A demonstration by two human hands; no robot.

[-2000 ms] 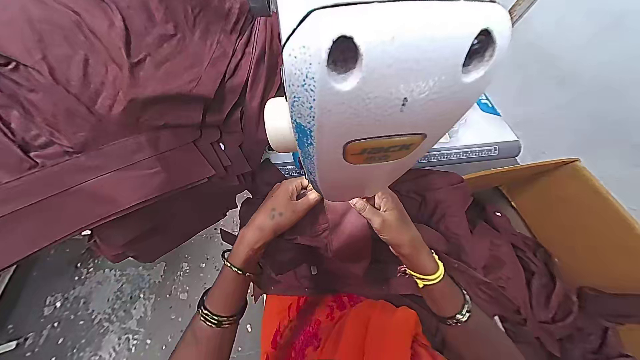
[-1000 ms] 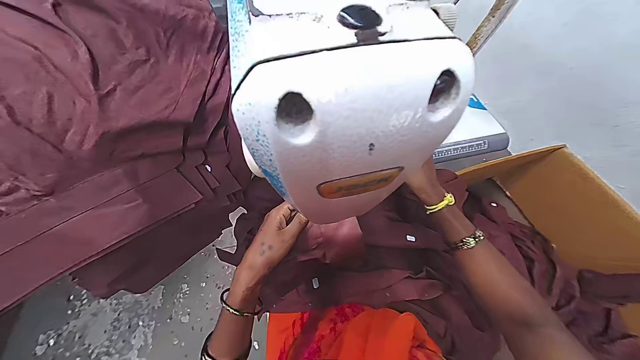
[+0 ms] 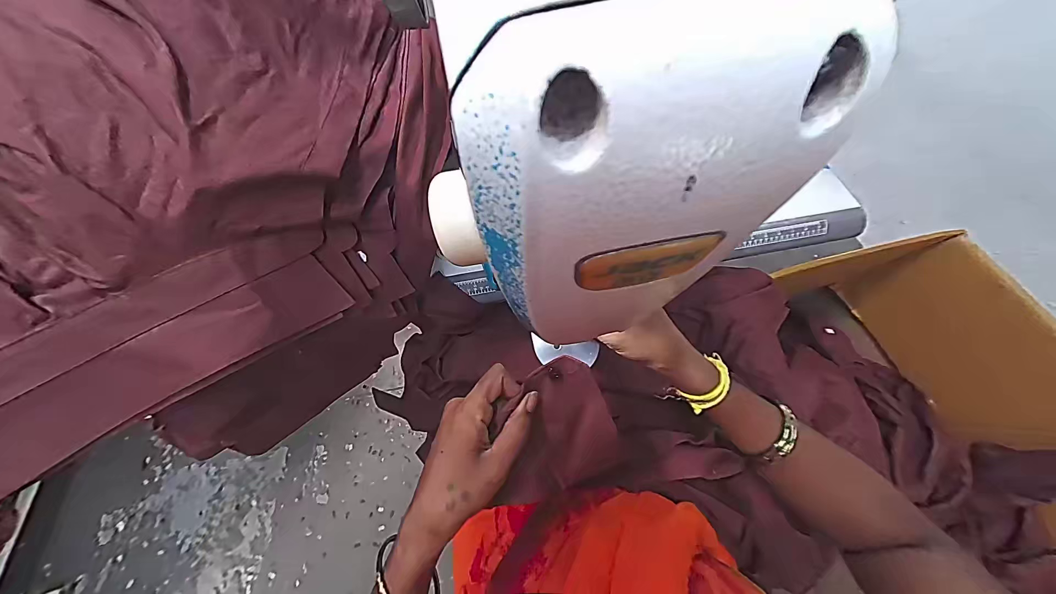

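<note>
A white Jack sewing machine head point(image 3: 660, 148) with blue speckles and a cream knob at its left side fills the upper middle. Below its lower edge, my left hand point(image 3: 478, 445) pinches the edge of a maroon fabric piece point(image 3: 577, 412) between thumb and fingers. My right hand point(image 3: 656, 342) reaches in under the right side of the head; its fingertips are mostly hidden, so what they touch does not show. A round metal plate point(image 3: 565, 351) shows between the hands, just behind the fabric's top edge. The needle is hidden by the head.
Stacked maroon cut fabric point(image 3: 206, 280) lies at the left. More crumpled maroon fabric point(image 3: 874, 412) spreads at the right, beside a brown cardboard box point(image 3: 949, 330). Small scraps dot the grey surface point(image 3: 313, 487) at lower left. Orange cloth point(image 3: 610, 544) covers my lap.
Since one second ago, my left hand has drawn back from the machine's lower edge with the fabric between its fingers. Two seconds ago both hands were at that edge; the right has since moved under the head.
</note>
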